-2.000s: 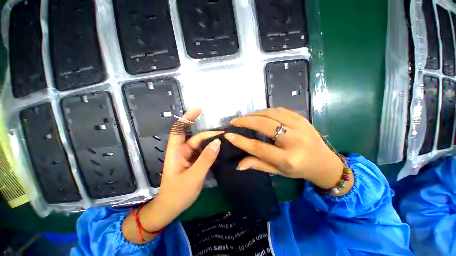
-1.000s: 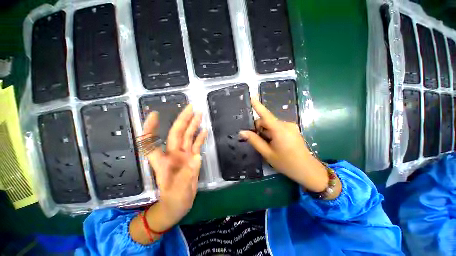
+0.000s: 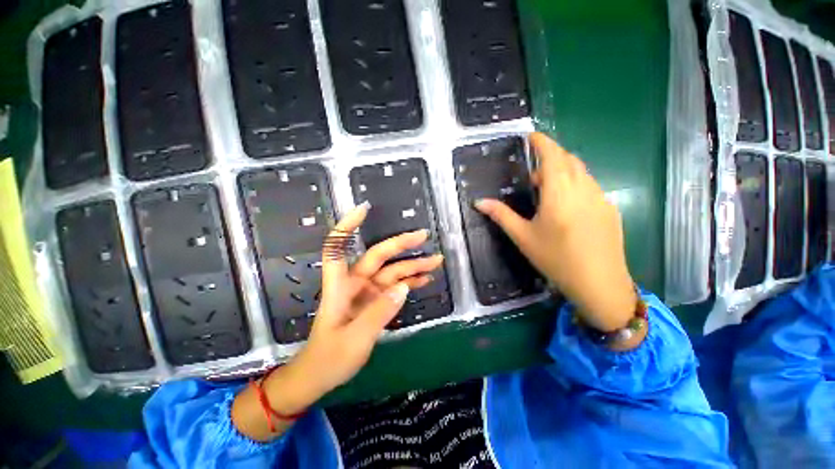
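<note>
A clear blister tray (image 3: 343, 154) holds black phone housings in two rows. My right hand (image 3: 572, 224) is over the near row's rightmost housing (image 3: 499, 243), its thumb above the face and its fingers at the right edge; the housing lies in its pocket and no firm grip shows. My left hand (image 3: 362, 293) hovers over the neighbouring housing (image 3: 389, 197) with fingers apart, covering part of it. A comb-like patch of dark adhesive strips (image 3: 339, 245) is on its raised index finger. No loose strip is visible between the fingertips.
Yellow release paper (image 3: 23, 293) with dark lines lies at the left edge. Stacked filled trays (image 3: 723, 174) stand at the right on the green surface (image 3: 604, 82). Another person's blue sleeve (image 3: 787, 366) is at the lower right.
The housing that was in my hands now lies in the near row's fourth pocket. My right hand has moved right to the last housing. My left hand, first at the held housing, is now free.
</note>
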